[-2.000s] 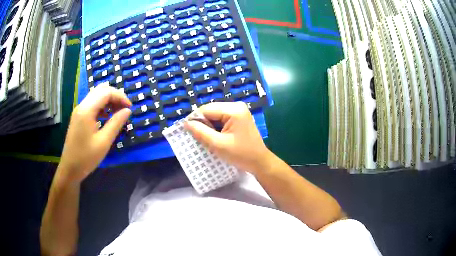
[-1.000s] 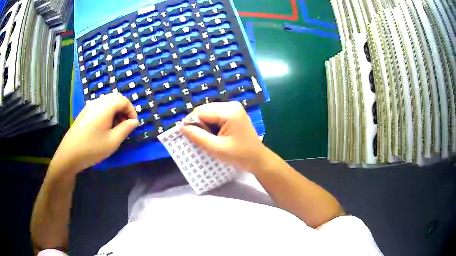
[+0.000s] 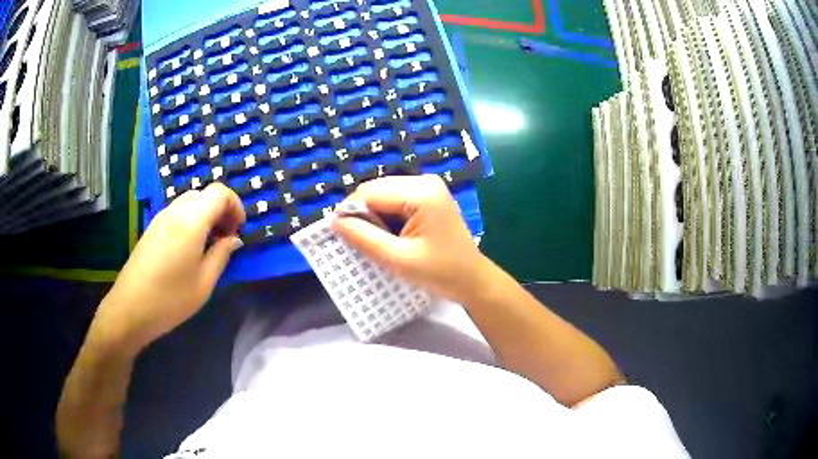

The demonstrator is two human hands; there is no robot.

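My right hand pinches the top edge of a white label sheet between thumb and fingers; the sheet carries a grid of small dark squares and hangs below the hand. My left hand is over the near left corner of the black foam tray, thumb and fingers slightly apart. A small whitish spot shows at its thumb tip; I cannot tell if it is a label. The tray has columns of blue cut-outs with small white labels between them. The left hand hides the tray's near left corner.
The tray lies on blue sheets on the green bench top with red and blue tape lines. Stacked boards stand at the right and at the left. A white label strip sits at the tray's right edge.
My left hand has shifted slightly down, its thumb now lower than before. The right hand stays nearly in place with the sheet. The whole view has shifted slightly.
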